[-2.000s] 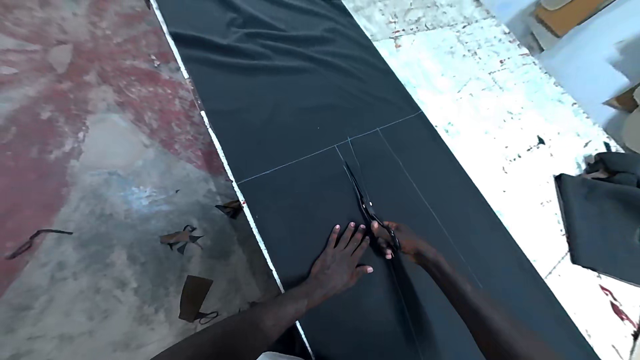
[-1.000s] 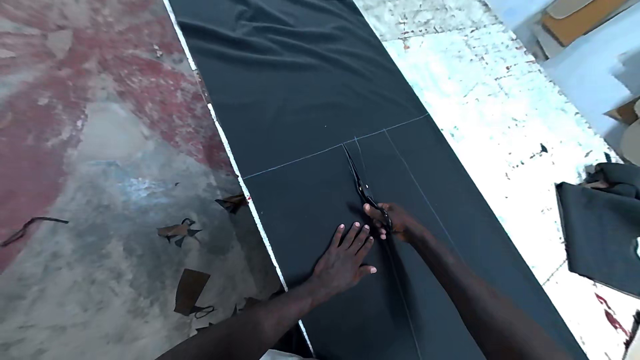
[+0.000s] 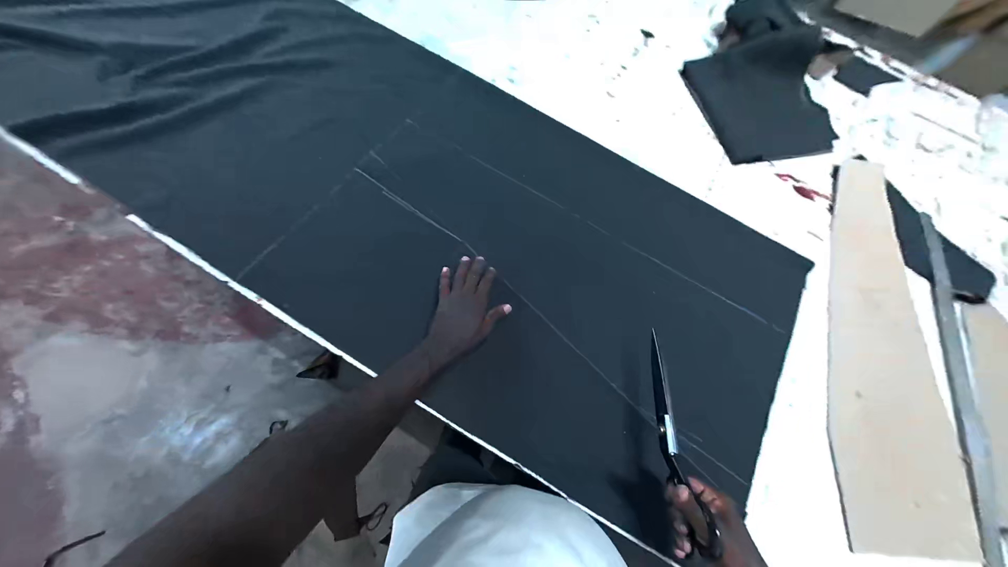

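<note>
A large dark cloth with thin pale chalk lines lies over the table, wrinkled at the upper left. My left hand rests flat on it, palm down with the fingers apart, its fingertips close to the middle chalk line. At the lower right my right hand grips the handles of dark-handled fabric shears. The blades point up and away over the cloth and look closed or nearly so, near the right end of the chalk line.
On the white tabletop at right lie a long tan pattern piece and a metal ruler. Folded dark cloth sits at the upper right. Dark scraps lie on the stained floor at left.
The view has swung toward the right. My right hand has moved the shears away from the chalk crossing near my left hand, to the cloth's right end.
</note>
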